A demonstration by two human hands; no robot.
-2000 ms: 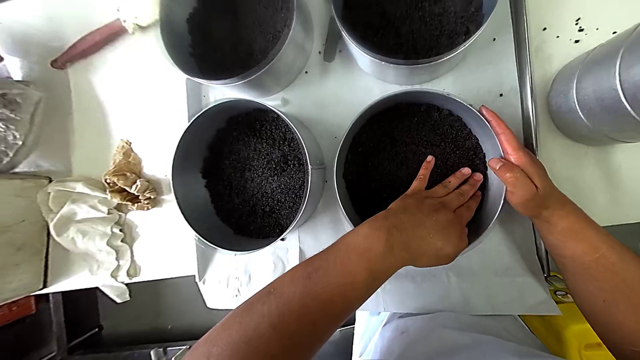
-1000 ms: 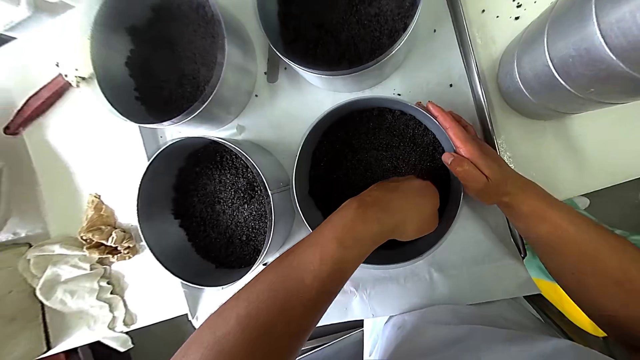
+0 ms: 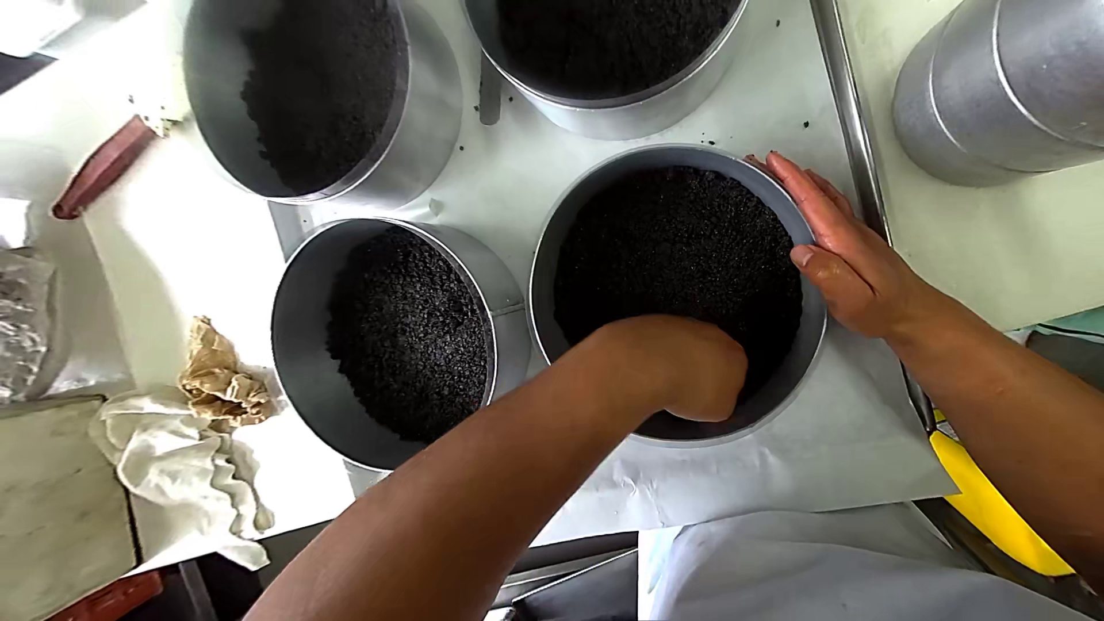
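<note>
My left hand (image 3: 681,366) is curled into a fist, its knuckles down on the dark crumbs (image 3: 681,250) in the front right metal ring mould (image 3: 545,332). Its fingers are mostly hidden under the hand. My right hand (image 3: 841,250) lies against that mould's right wall, thumb on the rim and fingers along the outside. Beside it on the left stands another round mould (image 3: 302,405) with dark crumbs heaped loosely inside. Two more crumb-filled moulds, one at back left (image 3: 427,112) and one at back centre (image 3: 634,116), stand behind.
The moulds stand on a paper-lined metal tray (image 3: 849,112). Stacked metal cylinders (image 3: 975,103) lie to the right. At left are crumpled brown paper (image 3: 220,379), a white cloth (image 3: 172,457), a red-handled object (image 3: 103,168) and a clear plastic bag (image 3: 21,319). Stray crumbs dot the paper.
Two seconds ago my left hand lay flat with spread fingers on the crumbs; now it is a fist in the same mould. My right hand has stayed at the rim. The view has shifted.
</note>
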